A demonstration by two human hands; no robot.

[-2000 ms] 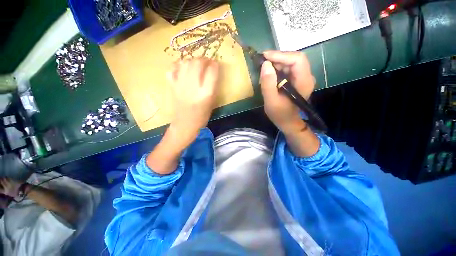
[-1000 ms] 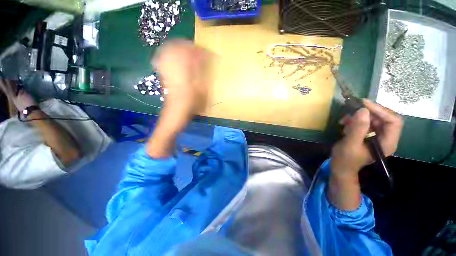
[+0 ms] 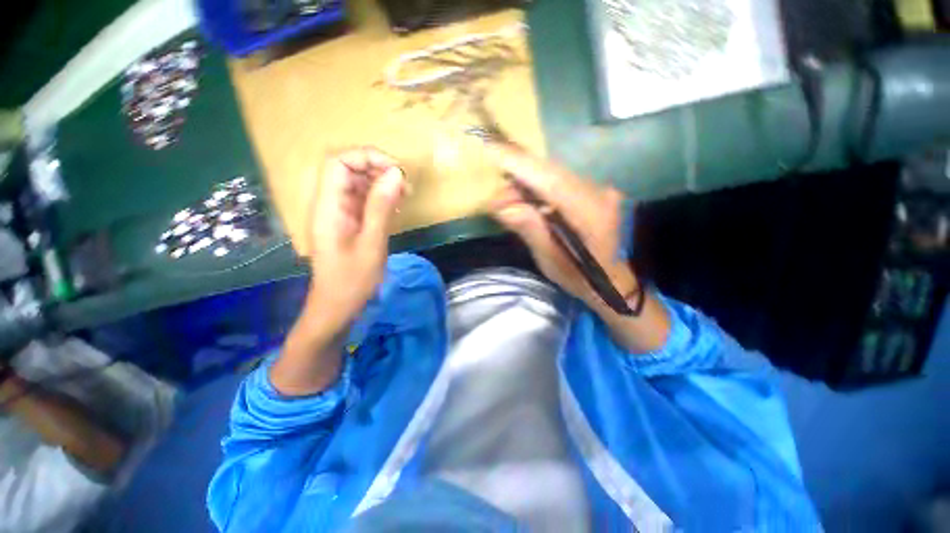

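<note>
My left hand (image 3: pixel 354 208) is over the left part of the tan work board (image 3: pixel 297 120), fingers curled, thumb and forefinger pinched on what looks like a tiny dark component (image 3: pixel 401 172), blurred. My right hand (image 3: pixel 568 213) holds the black soldering iron (image 3: pixel 583 260) like a pen at the board's right edge. Its blurred tip points up and left, to the right of my left hand and apart from it. Brownish metal parts (image 3: pixel 469 83) lie at the top of the board around a pale wire loop (image 3: pixel 417 75).
Two piles of small dark and white components (image 3: pixel 159 94) (image 3: pixel 217 221) lie left of the board. A blue parts bin (image 3: pixel 260 40) and part of a black fume fan are beyond it. A white tray (image 3: pixel 625 99) of silvery parts is at right. Another person's arm (image 3: pixel 68 422) shows at lower left.
My left hand has moved from near the left piles back over the board. My right hand has brought the iron inward, nearer the left hand. The camera view has turned and shifted.
</note>
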